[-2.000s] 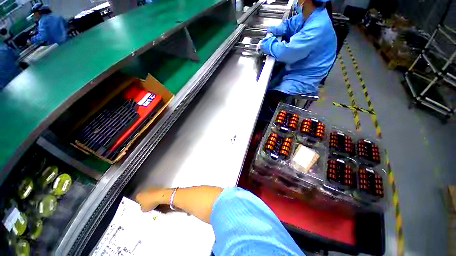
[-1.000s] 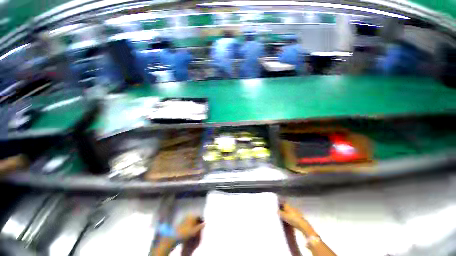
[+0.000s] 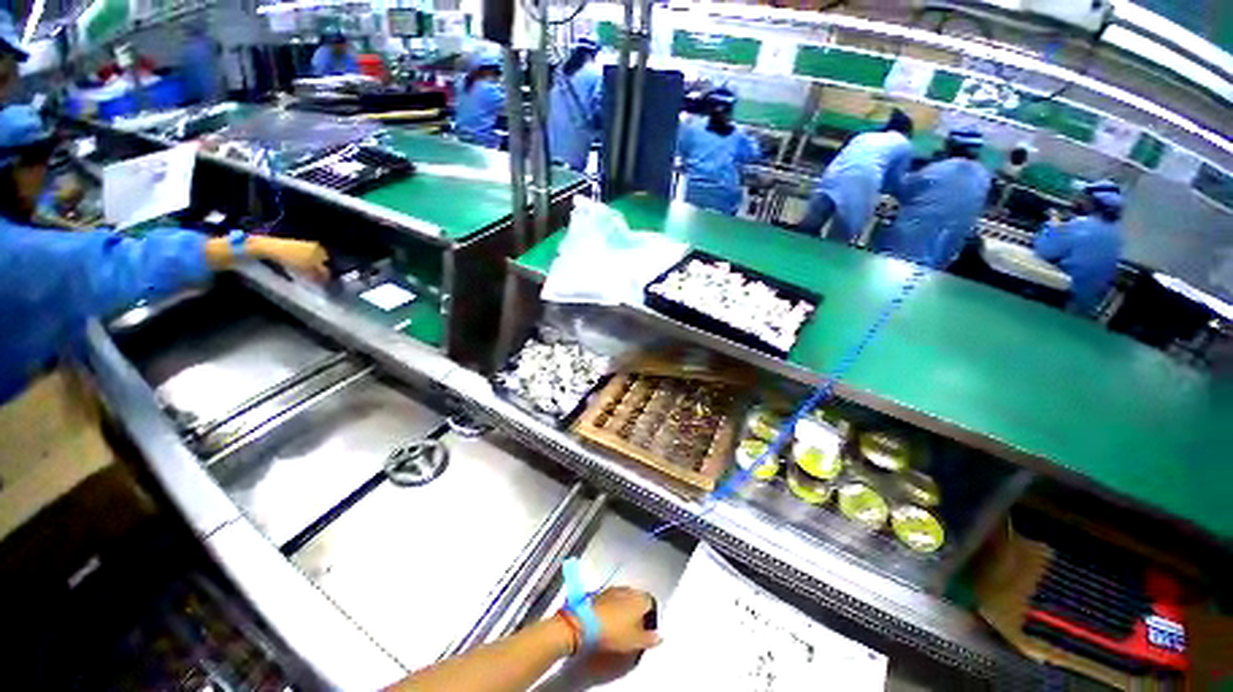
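Note:
A white sheet with faint printed lines [image 3: 764, 646] lies at the bottom centre over the conveyor line, cut off by the lower edge. My left hand [image 3: 615, 625] is at the sheet's left edge, fingers curled, with a black cover on a fingertip and a light-blue strap at the wrist. Whether it grips the sheet or something beneath it cannot be told. A blue coiled cord [image 3: 825, 384] crosses the view near the strap. My right hand is out of view.
The metal conveyor [image 3: 365, 541] has rails and a black handwheel [image 3: 415, 462]. Shelves hold white parts [image 3: 554, 376], a cardboard parts tray [image 3: 663, 430], yellow-green coils [image 3: 863, 504] and a carton of black strips [image 3: 1089, 595]. Another person's arm [image 3: 115, 277] reaches in at left.
The view has swung left since the last frame, bringing the handwheel and a neighbouring worker in. The sheet now sits further right and tilted. My right hand has left the view.

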